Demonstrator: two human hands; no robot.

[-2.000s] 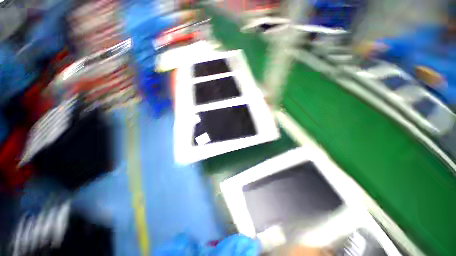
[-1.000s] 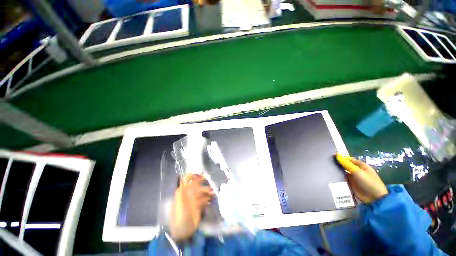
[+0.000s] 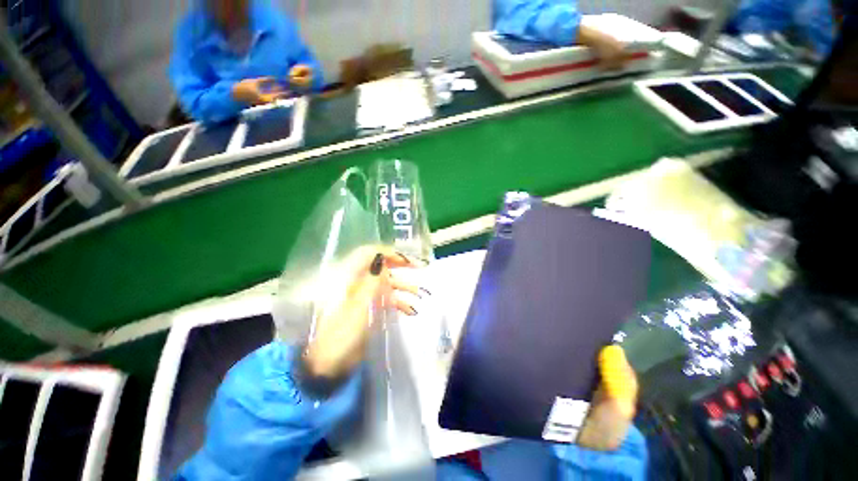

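Note:
My right hand (image 3: 612, 395), with yellow finger cots, holds a dark grey tablet (image 3: 561, 315) by its lower right edge. The tablet is raised and tilted above the foam tray, with a white barcode label (image 3: 565, 419) at its lower corner. My left hand (image 3: 353, 305) holds a clear release film (image 3: 396, 211), floppy and shiny, with some white lettering on it; the film hangs over and in front of the hand. The white foam tray (image 3: 176, 362) lies under both hands, with a dark tablet (image 3: 221, 376) in its left slot. The other slots are mostly hidden.
A green conveyor belt (image 3: 489, 169) runs behind the tray. Pale yellowish sheets (image 3: 682, 202) and film scraps (image 3: 701, 331) lie at right, beside a black and red film stack (image 3: 753, 399). Another foam tray (image 3: 105, 413) stands at left. Two people in blue work across the belt.
My right hand has lifted the tablet out of the tray's right slot and tilted it. My left hand has risen with the clear film. The camera view has shifted.

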